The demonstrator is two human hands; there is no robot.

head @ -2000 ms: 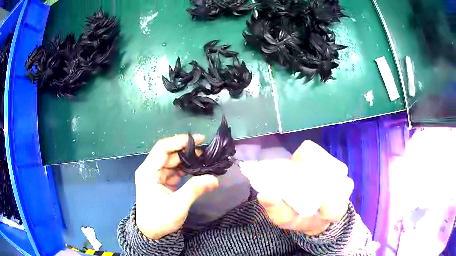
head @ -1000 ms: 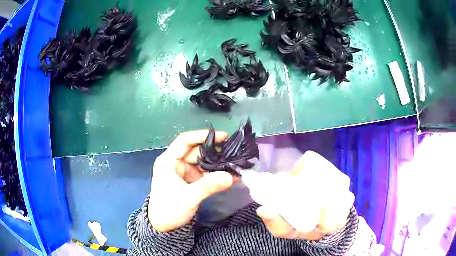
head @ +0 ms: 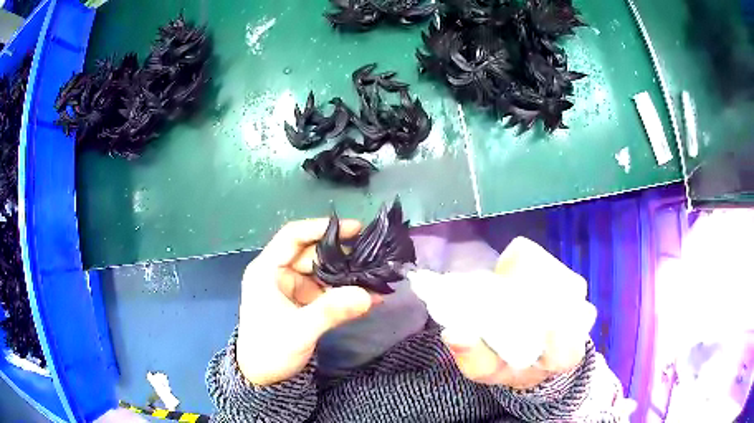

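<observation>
My left hand [head: 289, 301] pinches a black glossy spiky hair piece [head: 364, 254] between thumb and fingers, its points upward, just off the bench's near edge. My right hand [head: 529, 322] is wrapped around a white glue bottle [head: 463, 304], overexposed so its outline blurs into the hand. The bottle's narrow nozzle points left at the right end of the hair piece; whether they touch cannot be told. A small loose group of curved black hair pieces [head: 337, 163] lies on the green bench [head: 207, 202] beyond my hands.
Heaps of black spiky parts lie at left [head: 136, 91] and upper right [head: 504, 62]. A blue crate [head: 50, 206] with black parts stands at far left. White strips [head: 653, 128] lie at right. My lap and striped sleeves are at the near edge.
The nozzle was lower, against the hair piece's bottom right edge, one second ago; it is now slightly higher at its right end. The view has shifted a little sideways.
</observation>
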